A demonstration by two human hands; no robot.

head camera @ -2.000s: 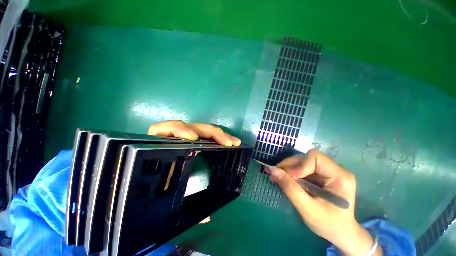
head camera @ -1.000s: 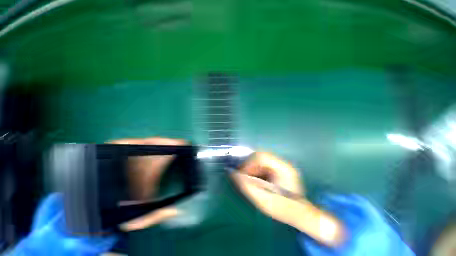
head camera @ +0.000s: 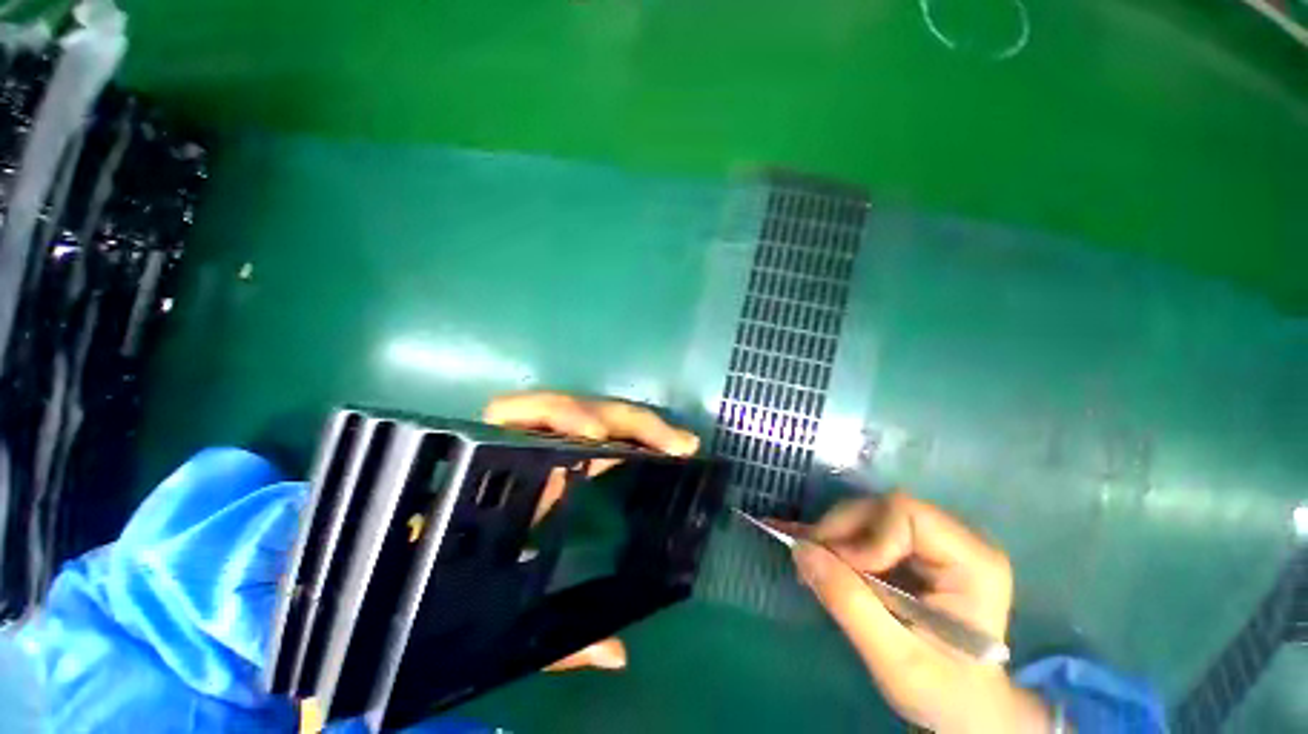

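My left hand holds several black phone-sized frames stacked like a fan, tilted, at the lower left of centre. Its fingers lie over the top edge and a fingertip shows below; the palm is hidden behind the frames. My right hand grips silver tweezers, tip pointing left, close to the right end of the front frame. I cannot tell if the tip holds a piece. The backing sheet with its grid of small black bars lies on the green mat, running behind the tweezer tip.
A pile of shiny black trays with pale sheet edges stands at the far left. A second gridded strip lies at the lower right edge. A bright green surface runs along the back.
The view swung and came back. Compared with the oldest frame, the frame stack sits further right and fewer frames show in the fan. The tweezers remain in my right hand near the frame end.
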